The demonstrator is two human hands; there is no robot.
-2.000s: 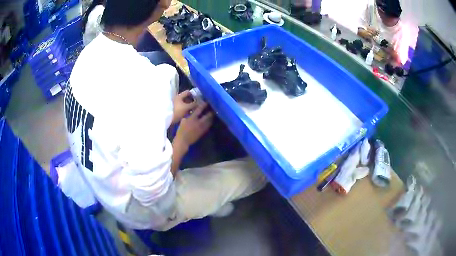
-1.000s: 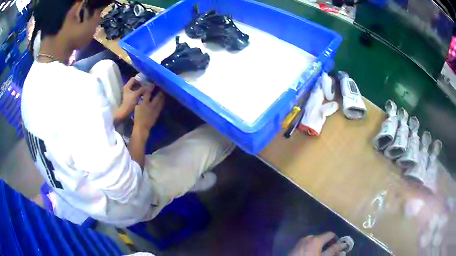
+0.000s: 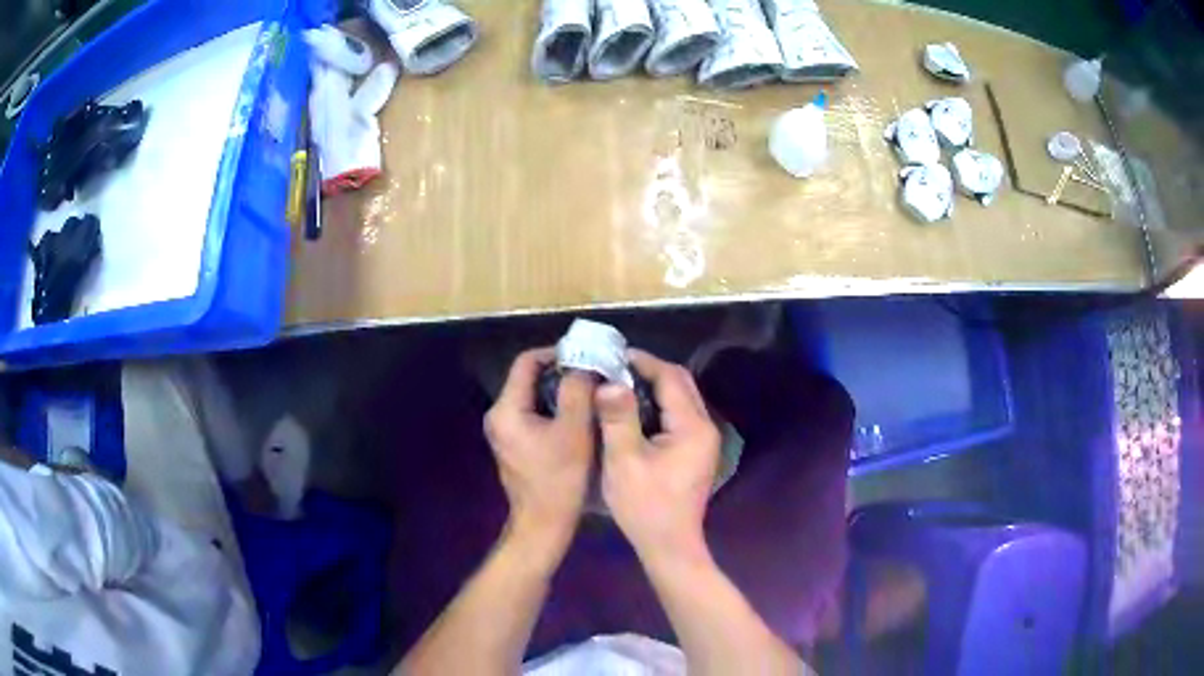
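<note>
My left hand (image 3: 539, 429) and my right hand (image 3: 660, 442) are together above my lap, below the bench edge. Both are closed around a figurine body (image 3: 593, 349), whose white-grey patterned end sticks out at the top between the fingers. A dark glossy coat part (image 3: 644, 400) shows at both sides of it, between the palms and fingers. Most of the coat part is hidden by the hands. The thumbs press side by side on the near side of the piece.
The bench (image 3: 502, 198) holds a blue tray (image 3: 244, 172) with black parts, a glove (image 3: 346, 112), several bodies (image 3: 621, 37), a glue bottle (image 3: 799, 139) and small white parts (image 3: 927, 192). A person's white sleeve (image 3: 66, 528) is at left. A purple stool (image 3: 1017, 594) stands at right.
The view has swung right and down from the seated person and tray to the bench front. Both my hands are now in view, holding the piece together; before, only a hand showed at the bottom edge.
</note>
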